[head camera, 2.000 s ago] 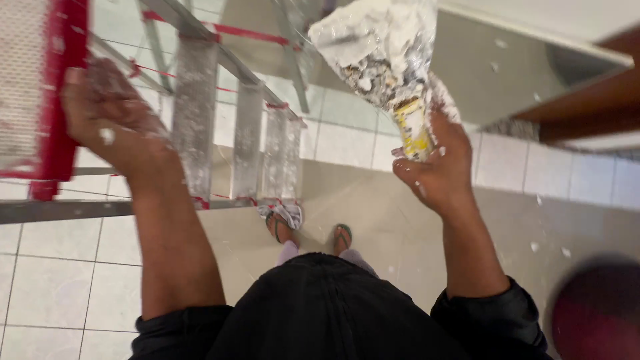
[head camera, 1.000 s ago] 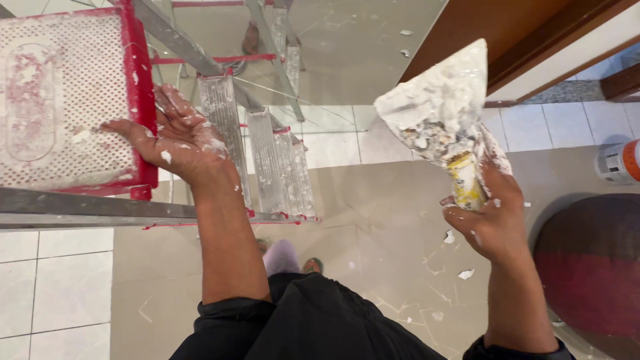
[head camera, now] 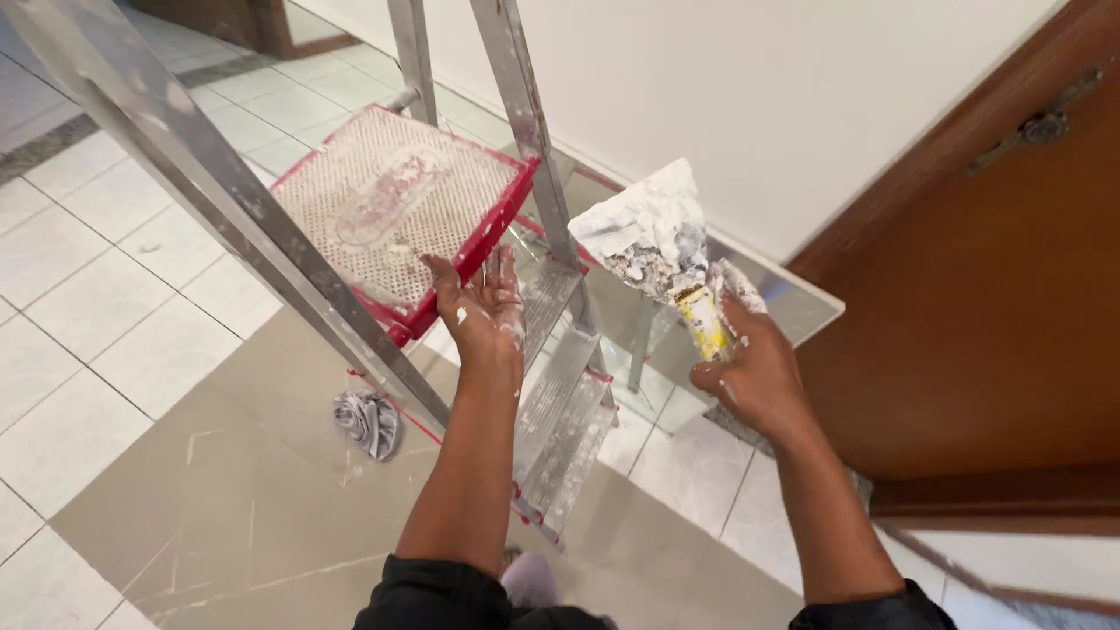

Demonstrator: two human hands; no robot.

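Note:
In my right hand (head camera: 752,359) is a putty knife (head camera: 652,232), held by its yellow handle; white paste coats its wide blade, which points up and to the left. My left hand (head camera: 486,306) is at the near edge of the red-rimmed top platform (head camera: 394,201) of a stepladder, palm turned up and fingers partly spread. The fingers are at the rim, and whether they bear on it I cannot tell. The platform's dotted surface is smeared with dried white paste. Both hands carry white smears. Below my left hand run the ladder's metal steps (head camera: 560,402), spattered white.
The ladder's metal rails (head camera: 219,184) cross the left side. A crumpled grey cloth (head camera: 367,423) lies on the brownish floor covering (head camera: 236,490), which has white tile (head camera: 79,341) around it. A glass panel (head camera: 779,297) is beside the white wall (head camera: 735,96), near a brown wooden door (head camera: 989,350).
The view has swung, now showing the grey cloth and the door. My left hand remains by the platform's rim, and my right hand still holds the paste-covered putty knife.

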